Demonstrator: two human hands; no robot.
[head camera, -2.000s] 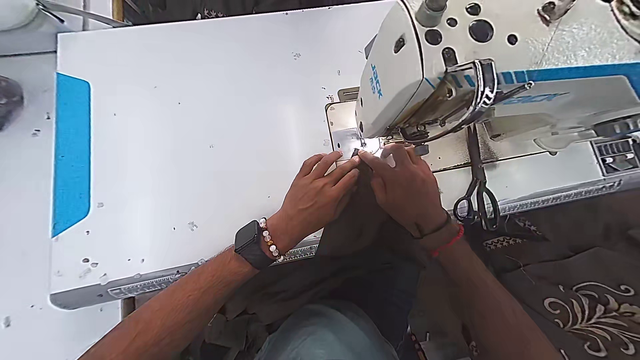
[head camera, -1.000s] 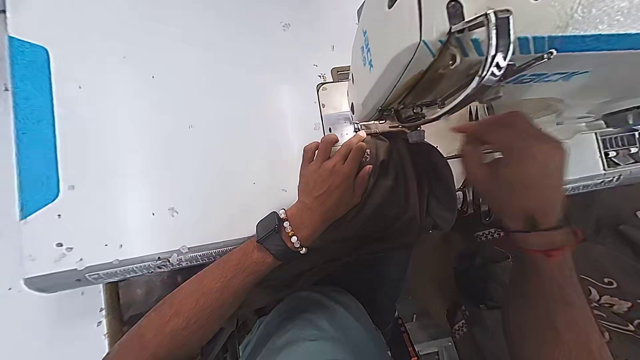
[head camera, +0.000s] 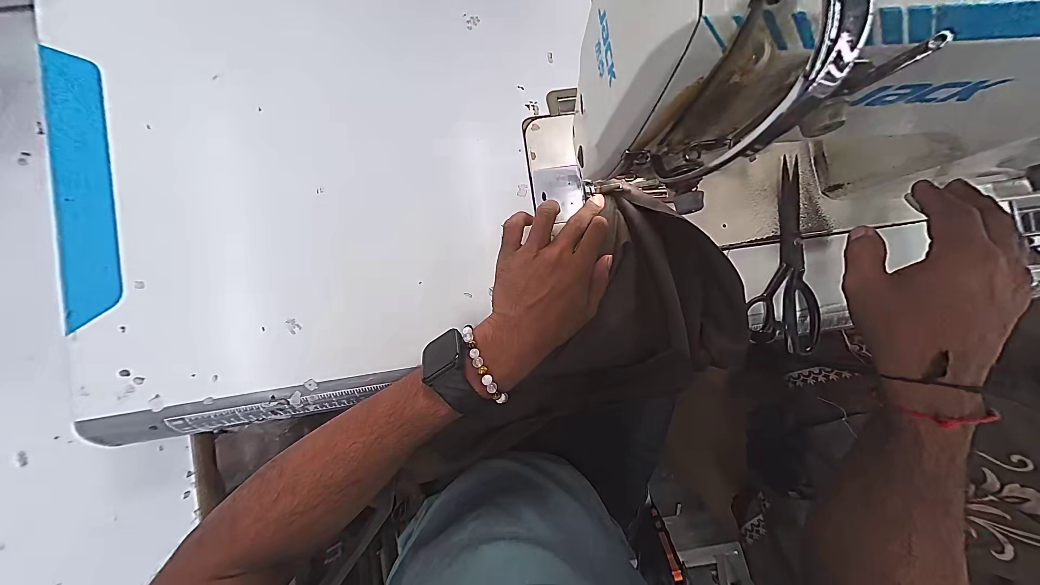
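Observation:
A dark brown cloth (head camera: 650, 301) runs from beneath the presser foot of a Jack sewing machine (head camera: 650, 73) down over the table's front edge. Flat on the cloth's left edge, just in front of the metal needle plate (head camera: 552, 150), rests my left hand (head camera: 552, 284), its fingertips close to the foot. My right hand (head camera: 934, 284) is raised at the right, fingers apart and holding nothing. Between the cloth and that hand lie black-handled scissors (head camera: 790, 268), blades pointing away from me, handles at the table's front edge.
The white sewing table (head camera: 284, 203) spreads to the left, with small scraps on it and a measuring scale (head camera: 284, 406) along its front edge. Dark patterned fabric (head camera: 1007, 504) lies below at the right. A curved metal guard (head camera: 829, 65) juts from the machine head.
My right hand has left the cloth by the presser foot and moved right, past the scissors. My left hand stays on the cloth. More cloth now shows right of the foot.

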